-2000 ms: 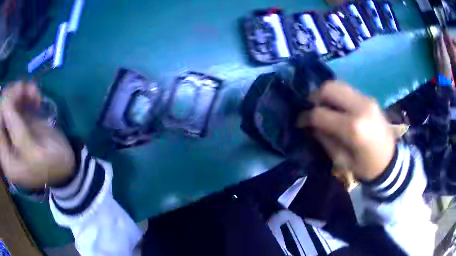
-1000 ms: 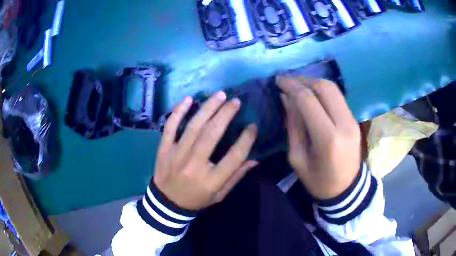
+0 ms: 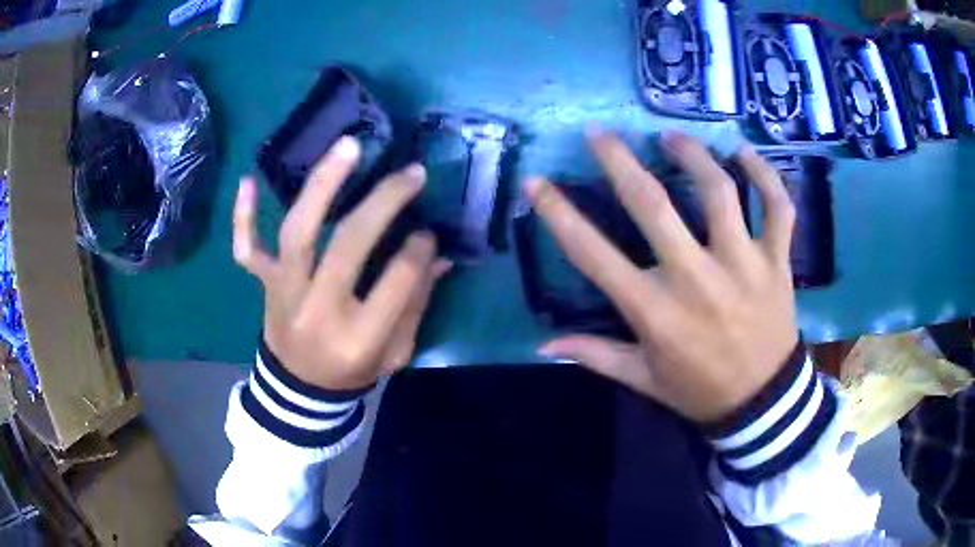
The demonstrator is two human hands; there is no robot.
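Several black housings lie in a row on the green mat. My left hand (image 3: 340,294) is over the left housing (image 3: 324,128), fingers spread, partly covering it. A second housing (image 3: 483,192) with an opening lies just right of those fingers. My right hand (image 3: 700,288) is spread flat over further black housings (image 3: 551,272); another housing edge (image 3: 815,219) shows right of it. The fingers hide much of these housings, so their exact number and contact are unclear. Neither hand visibly grips anything.
Part-filled units (image 3: 777,83) with spoked brackets and pale blue cells stand in a row at the upper right. A clear plastic bag (image 3: 171,160) with black contents lies left. A cardboard carton (image 3: 64,246) is at the left edge. A yellowish bag (image 3: 898,374) and plaid sleeve (image 3: 941,459) are lower right.
My hands have moved apart; the right one, earlier with bent fingers at the housings, is now spread over them. The left one has moved onto the left housings. The camera view has shifted.
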